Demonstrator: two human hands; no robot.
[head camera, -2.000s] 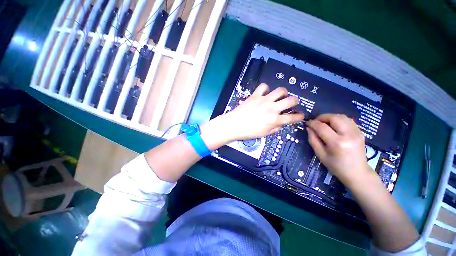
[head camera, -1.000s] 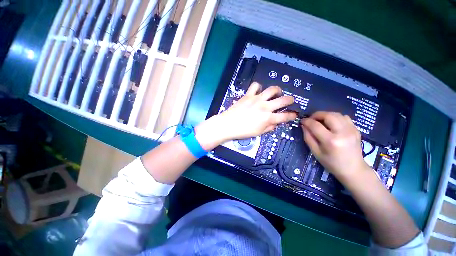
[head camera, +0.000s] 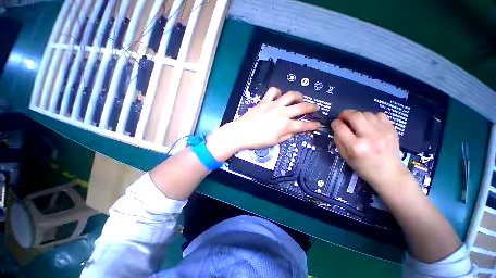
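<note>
An open laptop base (head camera: 326, 184) lies on the green bench with its insides showing. The black battery pack (head camera: 353, 89), with white print and round symbols, fills its far side. My left hand (head camera: 274, 120) lies over the left part, fingers spread, fingertips at the battery's near edge. My right hand (head camera: 367, 142) is beside it with thumb and fingers bent together at the same edge. The fingertips hide the spot between battery and mainboard (head camera: 293, 163), so whether either hand grips a small part cannot be told. A blue strap (head camera: 204, 152) is on my left wrist.
A white divided tray (head camera: 204, 70) with small black wired parts stands left of the laptop. Metal tweezers (head camera: 465, 172) lie on its right. Another slotted tray (head camera: 485, 231) is at the right edge. A pale rail (head camera: 348, 32) runs behind. A stool (head camera: 51, 214) lies tipped at lower left.
The view has shifted slightly, so the laptop and tray appear further left. My right hand's fingertips have moved slightly up and away from my left fingertips. My left hand keeps nearly the same place on the laptop.
</note>
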